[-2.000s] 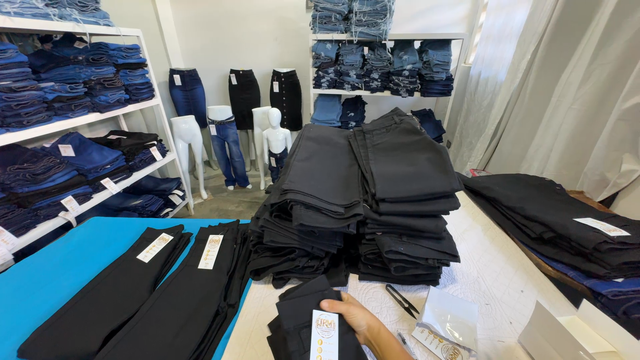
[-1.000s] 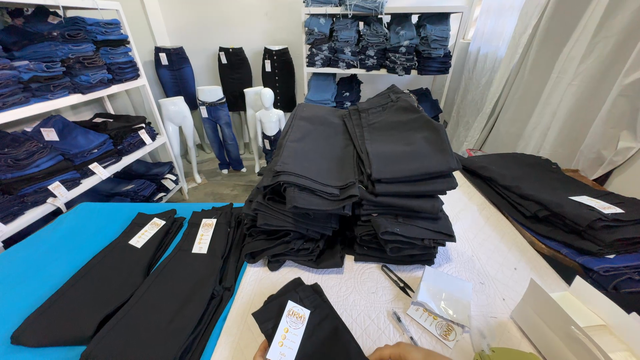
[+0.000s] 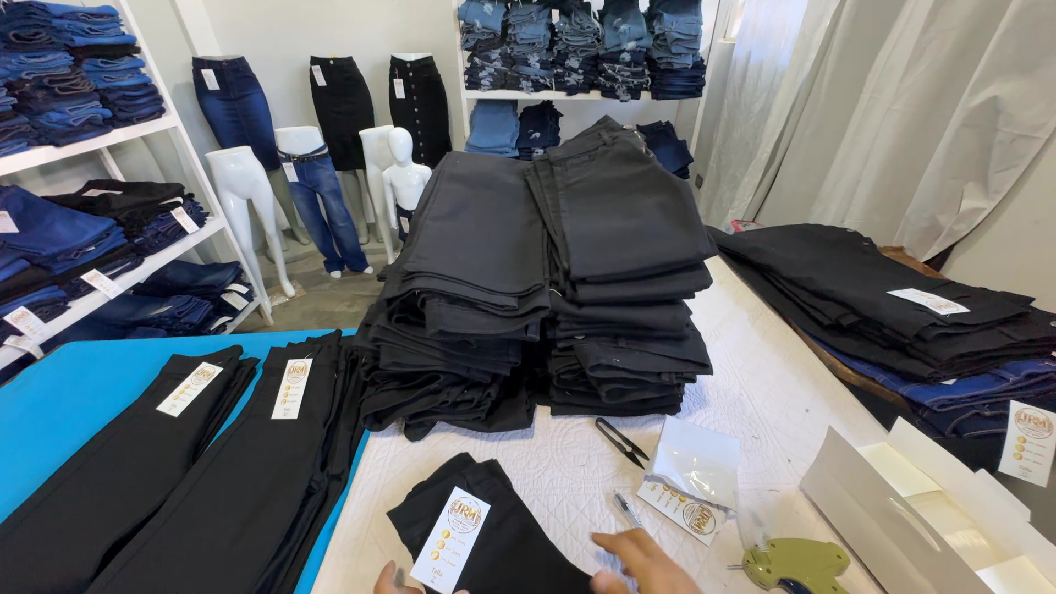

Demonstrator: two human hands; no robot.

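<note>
Black folded trousers (image 3: 520,536) with a white card tag (image 3: 450,540) lie at the near edge of the white quilted cover. My left hand (image 3: 398,580), mostly cut off by the lower frame edge, is at the tag's lower left. My right hand (image 3: 642,565) is at the right side of the trousers, fingers apart. To its right lies a green tagging gun (image 3: 794,564). A pen (image 3: 626,509), black thread snips (image 3: 622,442) and a clear packet (image 3: 695,462) over more tags (image 3: 681,511) lie above it. A tall double stack of black trousers (image 3: 487,239) stands behind.
Tagged black trousers (image 3: 223,495) lie on the blue cover (image 3: 91,363) at left. An open white box (image 3: 907,528) is at lower right, below black trousers (image 3: 874,289) piled on denim. Shelves of jeans (image 3: 190,157) and white mannequins (image 3: 247,198) stand behind.
The small folded trousers have turned and lie farther from the big stack's base than the view's edge hides less of them. My right hand shows more, fingers spread beside them.
</note>
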